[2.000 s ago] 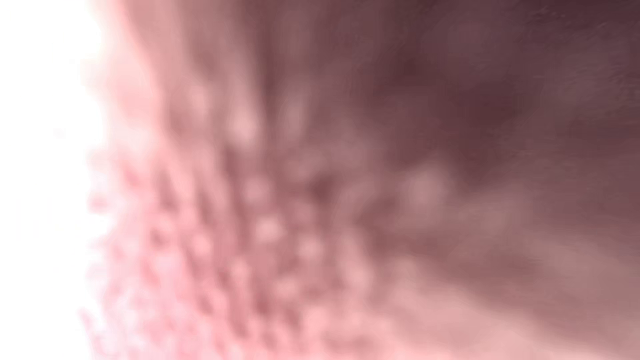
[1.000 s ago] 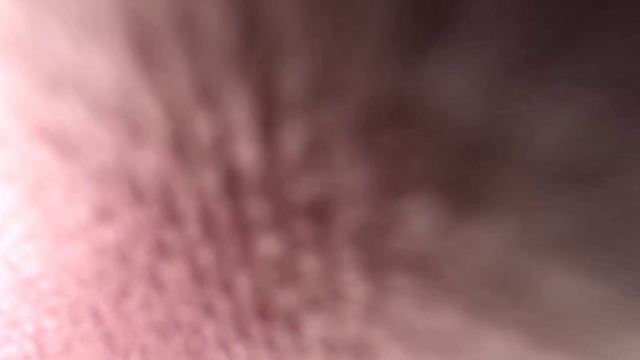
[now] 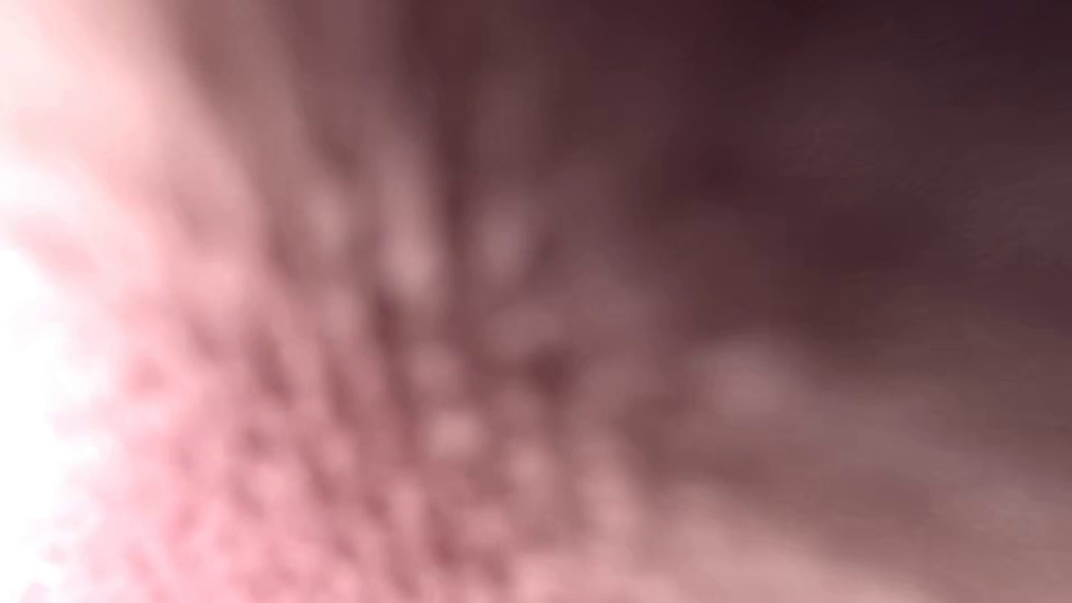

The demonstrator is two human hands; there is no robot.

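A blurred, pinkish textured surface (image 3: 360, 435) fills the head view, very close to the camera. It looks like skin, but the blur leaves open what it is and whether it belongs to a hand. Neither my left hand nor my right hand can be made out, so what they hold or touch is hidden. The surface is mottled and creased at the lower left and fades into dark brown at the upper right.
Glaring white light covers the left edge. No other object can be told apart.
The white glare at the left shrank and then grew again somewhat. The close pinkish surface has stayed in front of the camera throughout.
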